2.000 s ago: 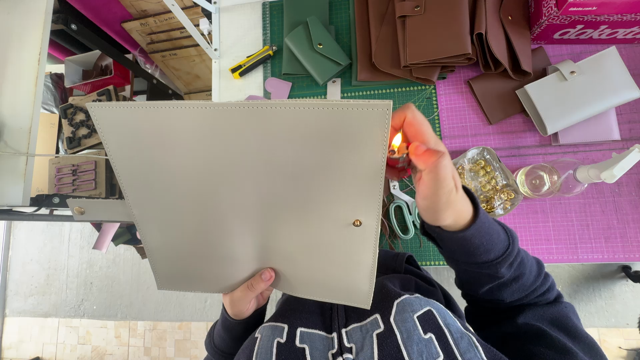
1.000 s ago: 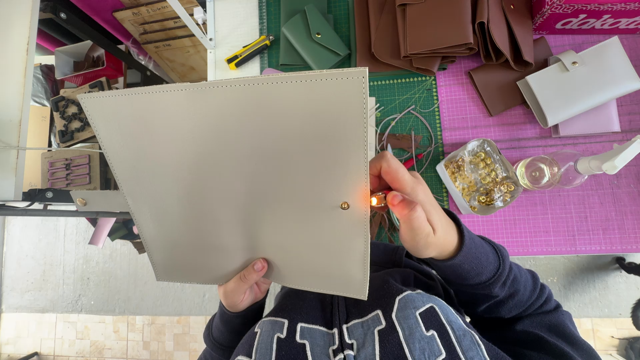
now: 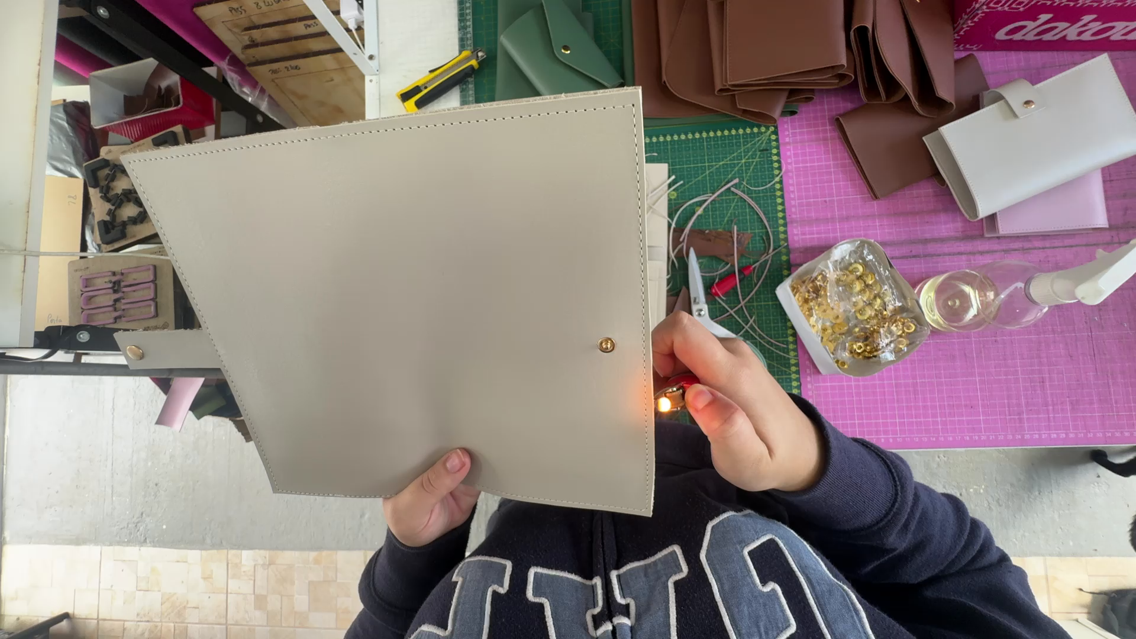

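Observation:
My left hand (image 3: 433, 497) grips the lower edge of a large beige leather-like panel (image 3: 399, 302), thumb on its face. The panel has stitching along its edges, a brass-coloured snap (image 3: 607, 344) near its right side and a strap (image 3: 169, 349) sticking out at its left. Beside the right edge, my right hand (image 3: 741, 404) holds a lit red lighter (image 3: 676, 387), its small flame close to the stitched edge. Part of the lighter is hidden by my fingers. Scissors (image 3: 698, 288) lie behind that hand, partly covered by it.
Cord offcuts and a red tool (image 3: 731, 280) lie on the green cutting mat (image 3: 710, 169). Right of them are a tray of brass-coloured snaps (image 3: 854, 306) and a spray bottle (image 3: 985, 297). Brown folded pieces (image 3: 781, 53), a green pouch (image 3: 559, 44) and a yellow utility knife (image 3: 440, 80) lie behind.
My right hand has moved with the lit lighter down along the panel's right edge, from near the upper part to below the snap. My left hand still holds the lower edge.

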